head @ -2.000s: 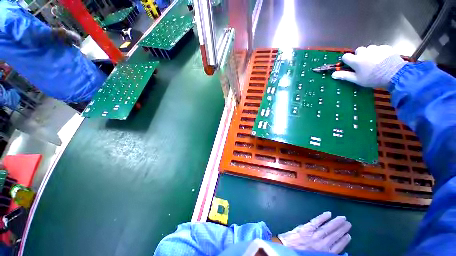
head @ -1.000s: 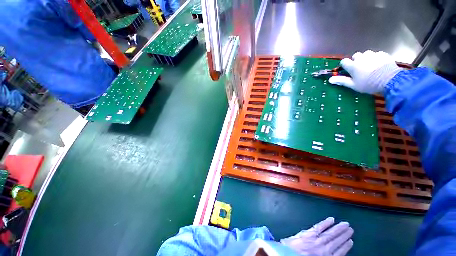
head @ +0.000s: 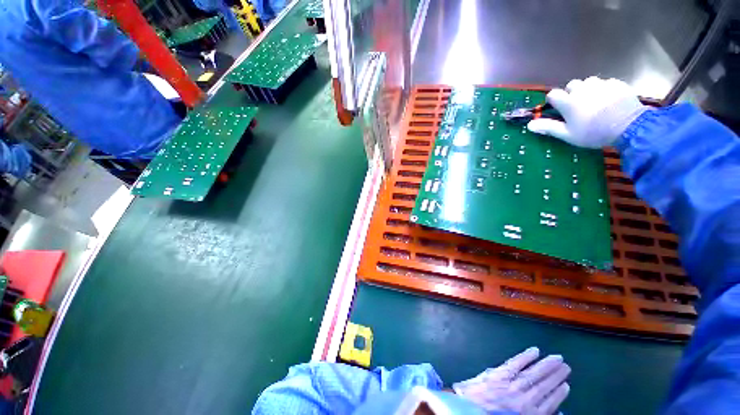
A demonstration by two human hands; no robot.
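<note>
A large green circuit board with pale solder pads lies on the orange-brown slotted rack, its near edge a little above the slots. My right hand, in a white glove, is over the board's far right part and holds small flush cutters. Their metal jaws point left, at the board's upper middle; whether they touch a lead is too small to tell. My left hand, in a white glove, rests palm down with fingers apart on the green bench at the bottom edge, holding nothing.
The green conveyor belt runs along the left, with boards on its far part. A metal-framed clear panel stands between belt and rack. A yellow block sits by the belt edge. A person in a blue smock stands across the belt.
My right hand and the cutters have shifted slightly left over the board. The board and my left hand stay in place. The person opposite has moved a little.
</note>
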